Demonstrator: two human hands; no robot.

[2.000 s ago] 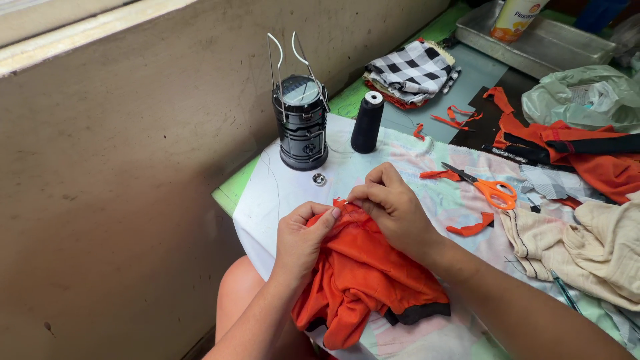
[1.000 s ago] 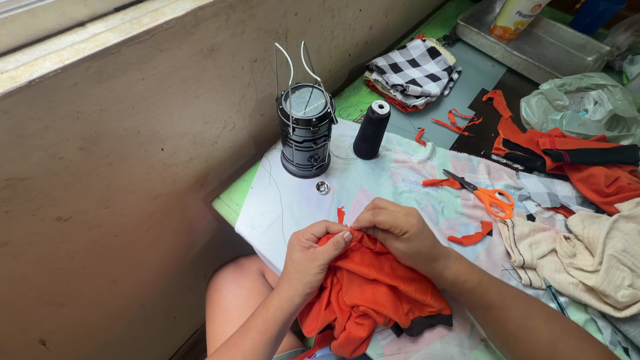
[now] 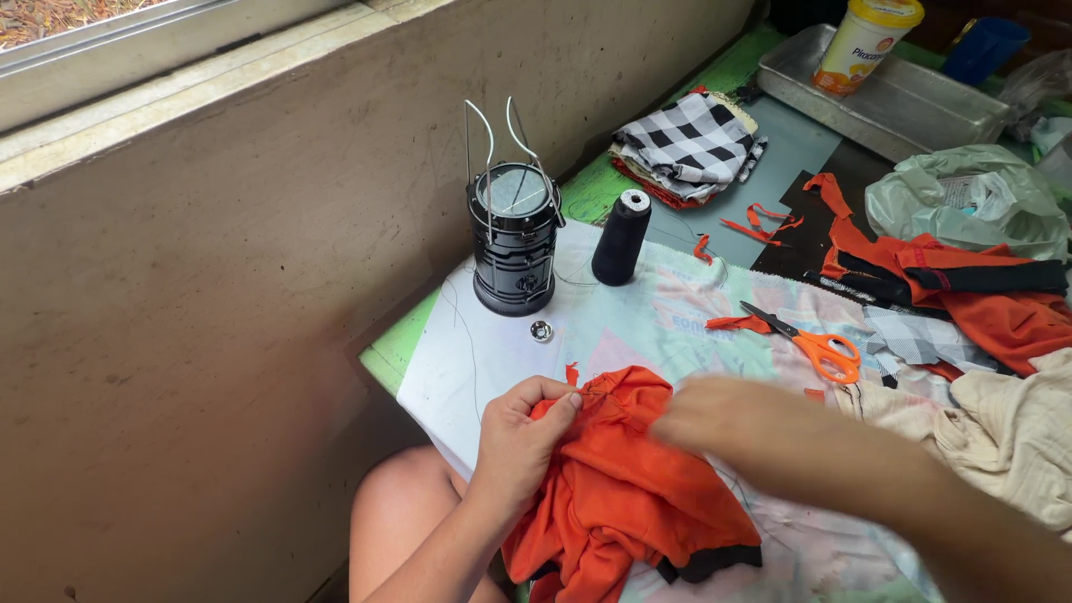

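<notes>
My left hand [image 3: 526, 431] pinches the edge of a bunched orange-red fabric piece [image 3: 636, 494] with black trim, which hangs over my lap and the cloth's near edge. A dark thread crosses the fabric by my left fingertips. My right hand [image 3: 712, 414] is motion-blurred just right of the fabric's top; its fingers are partly hidden, and whether it holds a needle or thread cannot be told. Beyond them a black thread cone [image 3: 621, 239] stands beside a black camping lantern [image 3: 515, 243], with a small metallic round object [image 3: 541, 332] in front.
Orange-handled scissors [image 3: 825, 352] lie right on the printed cloth [image 3: 695, 293], near orange scraps [image 3: 762, 226]. Folded checkered fabric [image 3: 691, 146], a metal tray [image 3: 946, 117] with a plastic tub [image 3: 868, 46], a plastic bag [image 3: 967, 201] and beige cloth [image 3: 1013, 435] lie around. A wall [image 3: 209, 335] borders the left.
My right hand has moved off to the right, away from my left fingertips, where both hands were together earlier. My left hand keeps its pinch on the orange-red fabric.
</notes>
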